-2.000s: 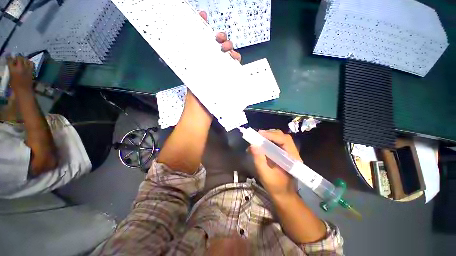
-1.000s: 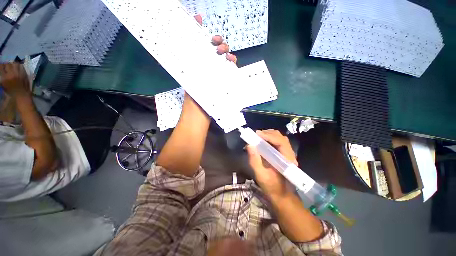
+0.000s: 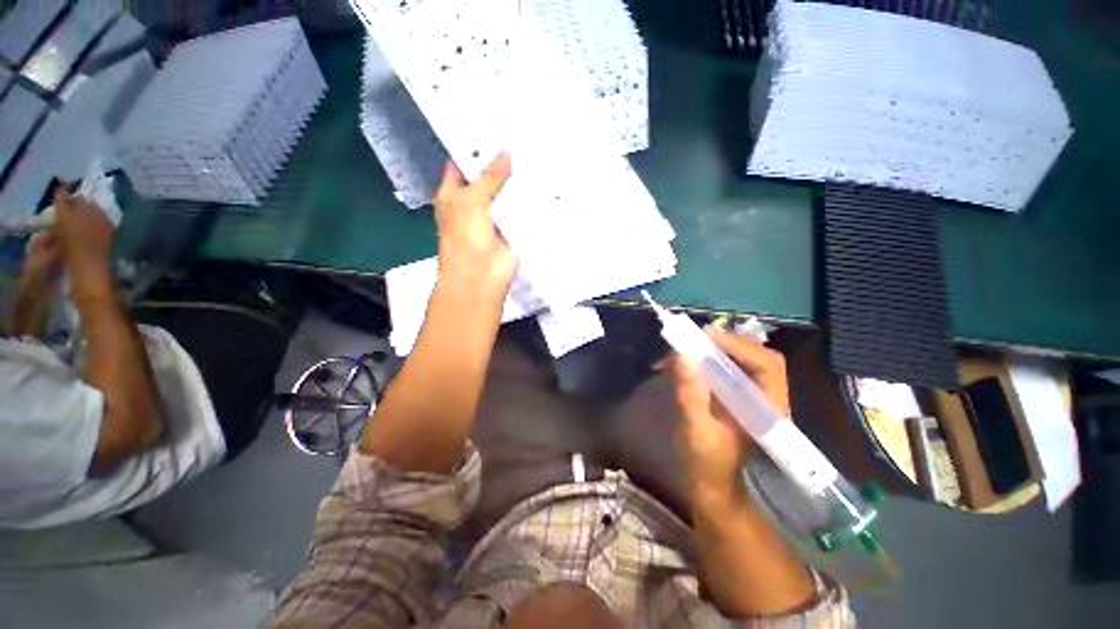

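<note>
My left hand (image 3: 477,227) grips the near left edge of a long white perforated board (image 3: 528,135), thumb and a finger on its face. The board slants over other white boards at the bench edge; whether it touches them I cannot tell. A small white square (image 3: 571,328) shows just below the boards. My right hand (image 3: 727,399) holds a dispensing syringe (image 3: 749,399) like a pen, its thin tip pointing up-left, apart from the board. A green adapter head (image 3: 850,519) is at its rear, with part of a blurred yellowish hose.
A stack of boards (image 3: 909,105) stands at the right behind a black ribbed strip (image 3: 887,283). Another stack (image 3: 227,111) is at the left, near a seated person (image 3: 105,393). A phone (image 3: 995,433) lies at lower right. The green bench (image 3: 737,252) runs across.
My left hand has shifted its grip, and the board has moved right and away from me over the other boards. The syringe has moved right, its tip now away from the board.
</note>
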